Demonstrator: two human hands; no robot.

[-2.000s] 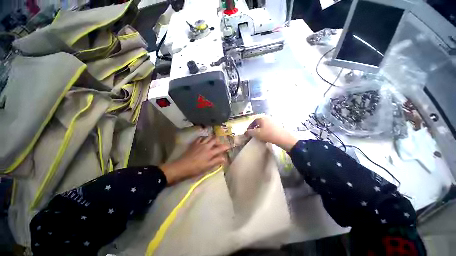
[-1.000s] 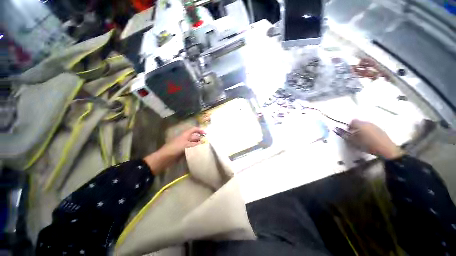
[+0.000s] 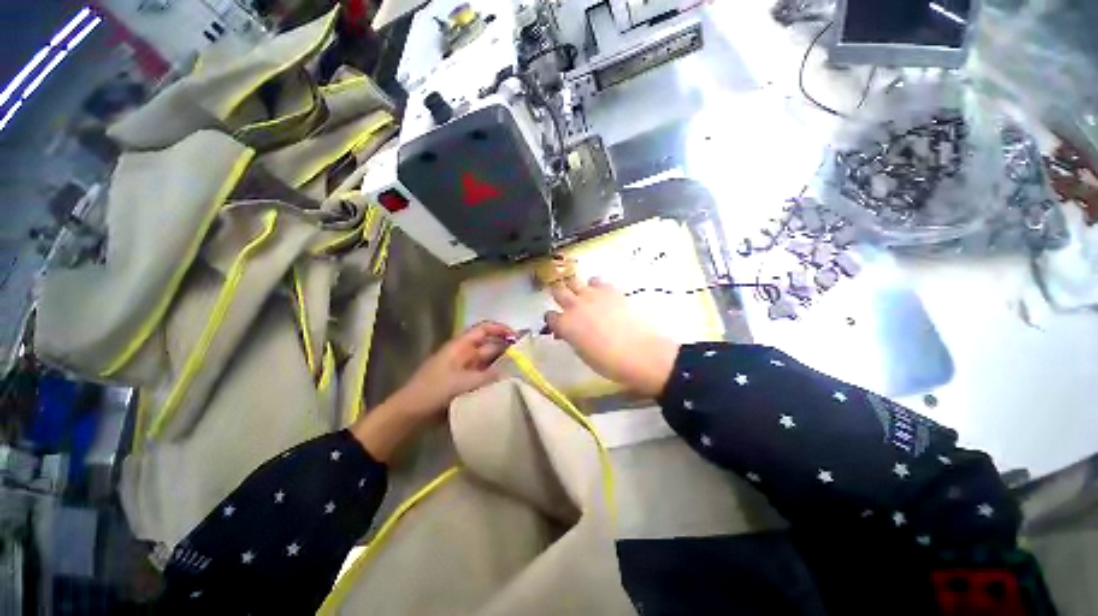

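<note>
The beige bag body point(image 3: 530, 451) with yellow binding lies in front of me, its upper end short of the sewing clamp. My left hand point(image 3: 467, 361) pinches the bag's tip at the binding's end. My right hand point(image 3: 608, 337) is beside it over the work plate point(image 3: 668, 271), fingers bent around a small dark thing, mostly hidden, whose tip points at the left fingertips. A thin black cord runs from near this hand to the right. The brassy sewing clamp point(image 3: 555, 272) is just beyond the right fingers, under the machine head point(image 3: 476, 187).
The bag pile point(image 3: 181, 253) is at the left. Loose metal fittings point(image 3: 801, 271) lie right of the plate, with the clear hardware bag point(image 3: 915, 181) behind them. The control screen point(image 3: 903, 30) is at the top right. Copper-brown fittings point(image 3: 1072, 175) show at the right edge.
The bag has come away from under the head. My right hand went out to the table's right side, took the small dark thing, and came back beside my left hand.
</note>
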